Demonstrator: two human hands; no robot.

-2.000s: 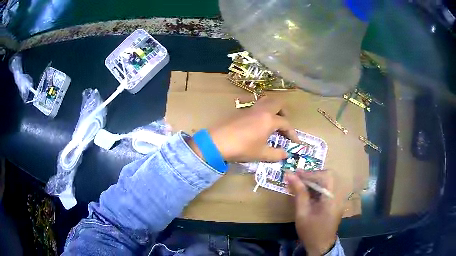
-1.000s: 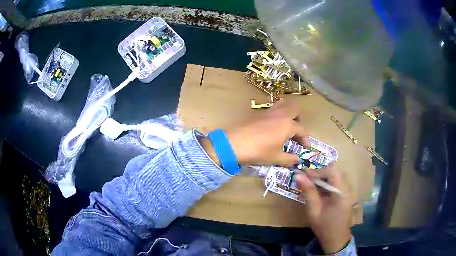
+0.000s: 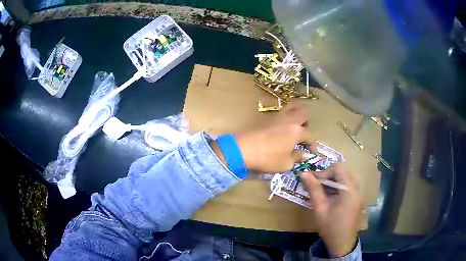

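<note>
A white power strip housing (image 3: 291, 191) lies on the cardboard work mat at centre right, with a green circuit board (image 3: 305, 167) and wires inside. My left hand (image 3: 278, 145) reaches over its upper left part, fingers down at the board; whether it grips anything is hidden. My right hand (image 3: 334, 206) is at its lower right and holds a pointed white stick (image 3: 333, 184) between thumb and fingers, the tip towards the board. Both hands cover part of the housing.
Brass contact strips (image 3: 278, 76) are piled at the mat's top, others lie at right. The cardboard mat (image 3: 230, 102) is under the work. Two more housings (image 3: 162, 66) (image 3: 72, 76) and bagged white cords (image 3: 76, 137) lie left. A translucent hood (image 3: 342, 51) hangs upper right.
The view has shifted, so the scene sits farther right in the picture than two seconds ago. Both hands stay at the housing, with small finger movements. The stick is still in my right hand.
</note>
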